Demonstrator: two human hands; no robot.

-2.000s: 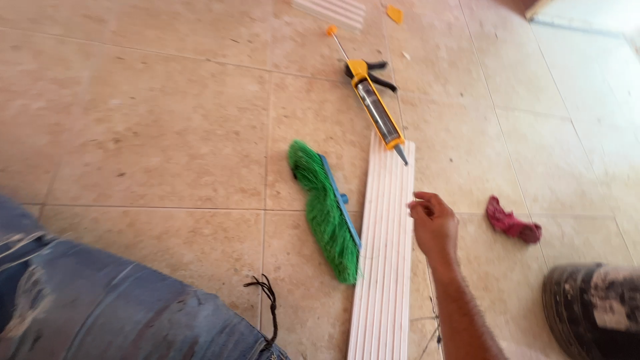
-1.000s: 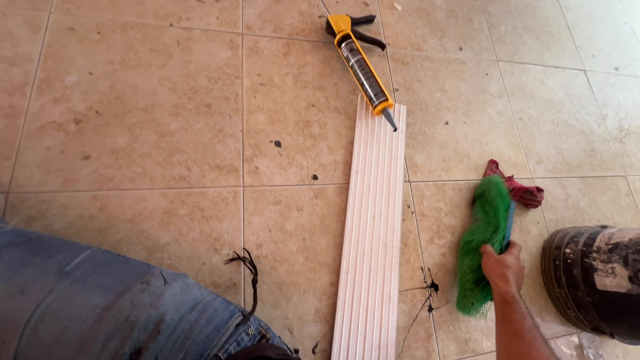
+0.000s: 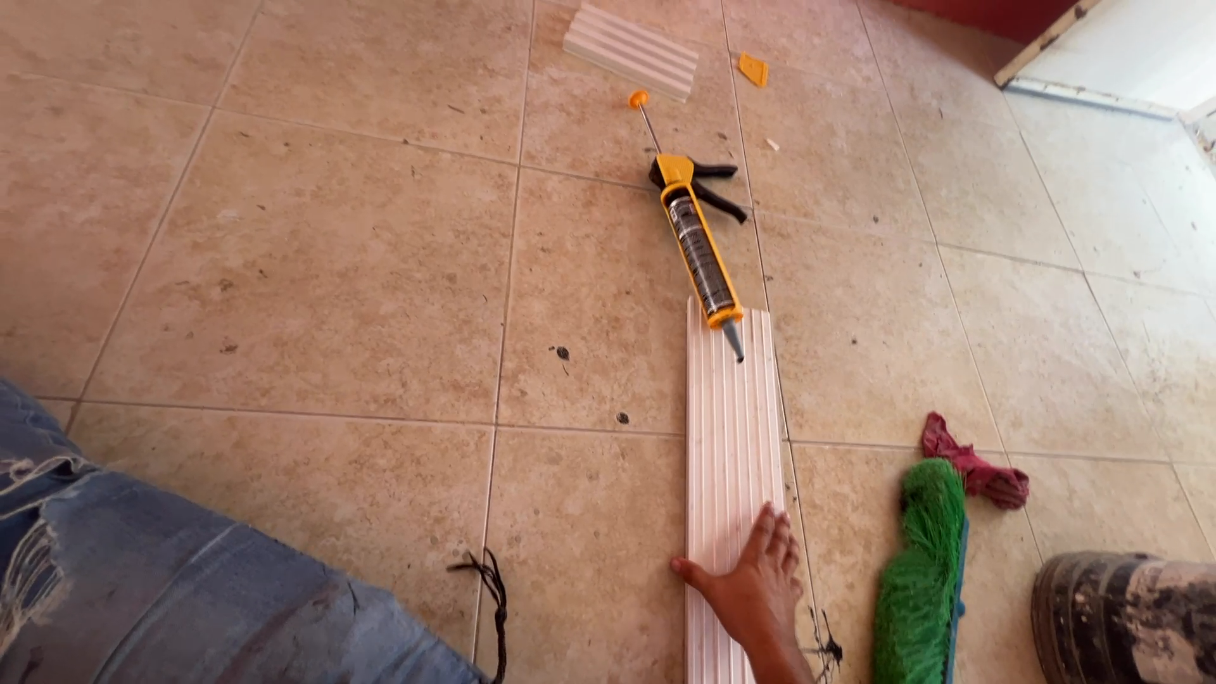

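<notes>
A long white fluted panel strip lies on the tiled floor, running out at the bottom edge of the view. My right hand rests on it from the right, palm down and fingers spread, with the thumb across its left edge. Over the strip's far end lies the front of a yellow caulking gun loaded with a dark cartridge, its grey nozzle on the ribs. A green-bristled brush head with a blue back lies to the right of my hand, touching or close to a crumpled dark red cloth. My left hand is out of view.
A shorter fluted piece and a small yellow plastic piece lie at the far side. At the lower right stands a dirty dark bucket. My jeans-covered leg fills the lower left, with black strands beside it.
The green brush, left of the strip two seconds ago, was in my right hand near the cloth one second ago. Now my hand has let it go and moved left onto the strip.
</notes>
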